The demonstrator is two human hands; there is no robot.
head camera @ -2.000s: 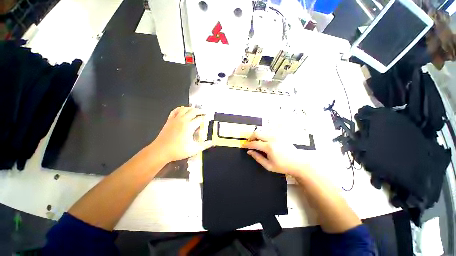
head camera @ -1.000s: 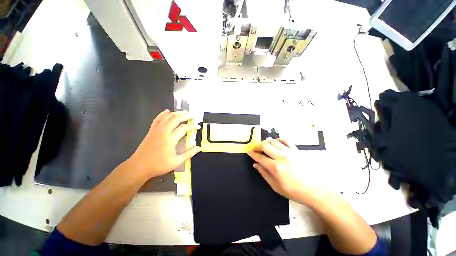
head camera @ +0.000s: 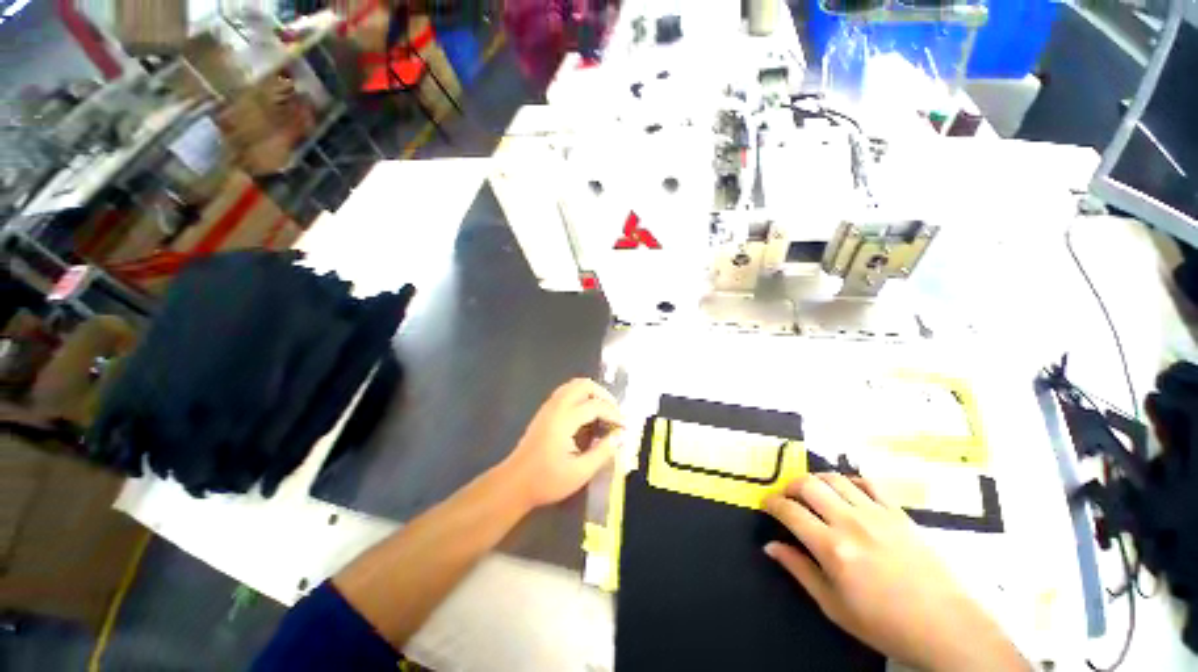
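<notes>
A black fabric panel point(head camera: 716, 591) lies in front of me, its lower end cut off by the picture's edge. A yellow-bordered template flap point(head camera: 709, 492) lies over its upper part, with a narrow black U-shaped strip point(head camera: 723, 470) in its window. A flat black strip point(head camera: 729, 415) shows above the flap. My right hand point(head camera: 874, 565) rests with its fingertips on the flap's lower right corner and the panel. My left hand point(head camera: 565, 446) is just left of the flap, at the template's left edge, thumb and fingers slightly apart, with nothing visible in it.
The white sewing machine head point(head camera: 637, 197) and metal clamp assembly point(head camera: 821, 256) stand behind the template. A dark cover board point(head camera: 480, 381) and a black panel stack point(head camera: 250, 368) lie left. Thin black cords point(head camera: 1097, 420) and a black pile point(head camera: 1173, 460) lie right. Cartons stand beyond the table.
The view has tilted up and turned left, showing more of the floor behind. My left hand has moved away from the flap's left side. My right hand stays at its lower right corner.
</notes>
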